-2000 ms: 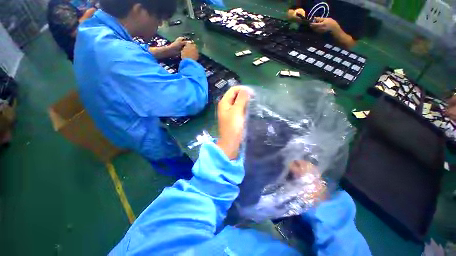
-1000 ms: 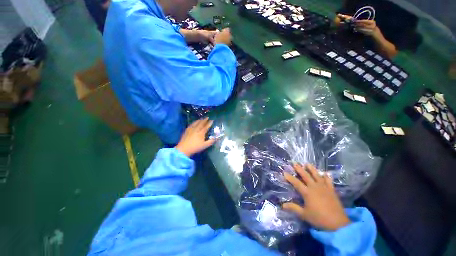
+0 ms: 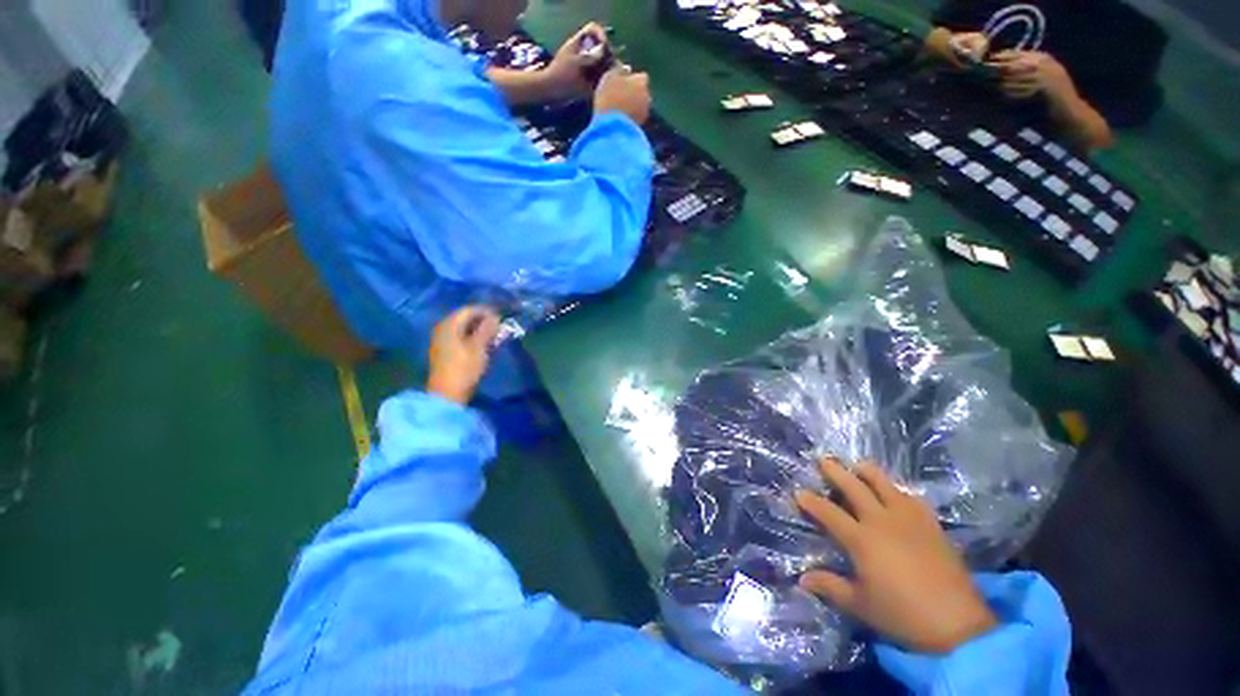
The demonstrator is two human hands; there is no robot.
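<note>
A large crinkled clear plastic bag [image 3: 938, 422] holding dark parts lies on the green bench top in front of me. A small white square [image 3: 744, 608] shows on its near side. My right hand [image 3: 898, 558] rests on the bag with the palm down and the fingers apart. My left hand [image 3: 462, 354] is off the bench edge at the left, its fingers curled around a bit of thin clear plastic [image 3: 514, 324] that trails toward the bench. The left fingertips are blurred.
A person in a blue smock [image 3: 462, 177] works close at the left. Pale-and-dark pieces [image 3: 1082, 345] lie spaced along the bench. A compartment tray [image 3: 1020, 184] is across the bench, a large black tray [image 3: 1156, 503] at right, a cardboard box [image 3: 252, 231] below left.
The bag went from being held up to lying on the bench, with my right hand on top. My left hand left it, touched the bench edge, then moved left and closed on thin plastic.
</note>
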